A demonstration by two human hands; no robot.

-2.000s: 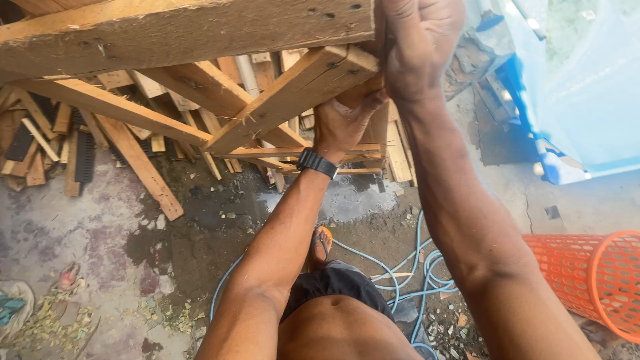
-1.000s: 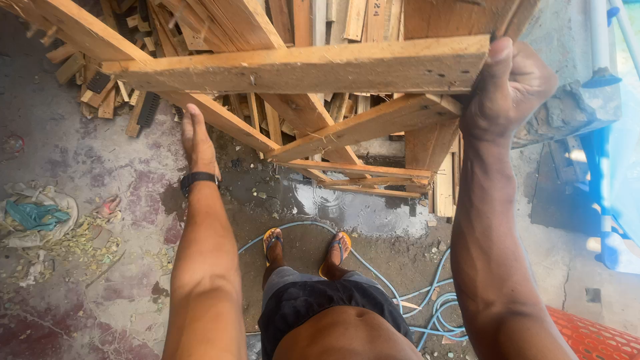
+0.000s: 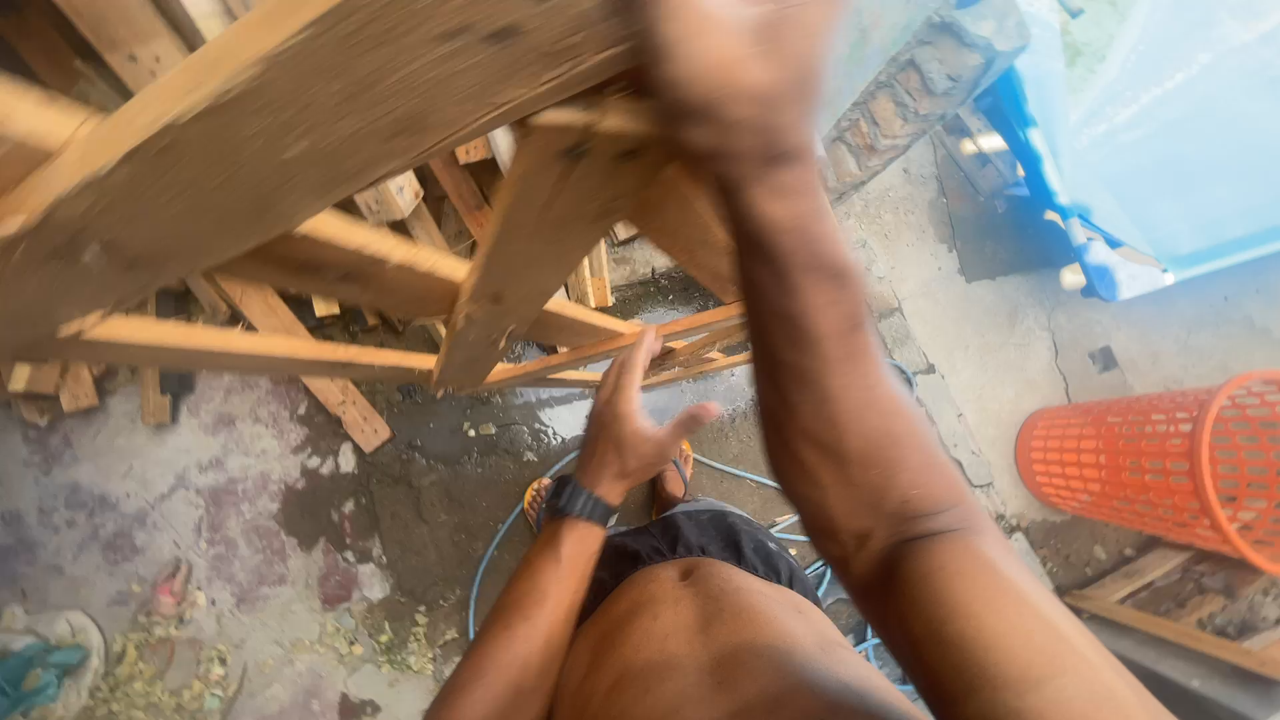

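Observation:
A nailed wooden frame of planks [image 3: 330, 150] slants across the upper left, close to the camera. My right hand [image 3: 745, 75] is raised at its upper end, blurred, and appears closed around the plank's end; the fingers are mostly hidden. A short diagonal board [image 3: 540, 240] joins the thick plank to thinner slats [image 3: 260, 350] lower down. Just below those slats is my left hand [image 3: 635, 425], its fingers apart and thumb out, holding nothing; the fingertips are near a slat, and contact cannot be told. A dark watch [image 3: 577, 502] is on the left wrist.
Loose scrap wood [image 3: 345, 415] lies behind and beneath the frame. A blue hose [image 3: 480, 570] curls around my feet on wet ground. An orange perforated plastic basket [image 3: 1120, 460] lies at the right, below a blue-edged translucent sheet [image 3: 1180, 130]. A stone block [image 3: 915, 90] stands near my right hand.
My left hand has moved from the frame's left side to near the lower slats at the middle. The frame now slants more steeply and fills more of the view. The view has shifted.

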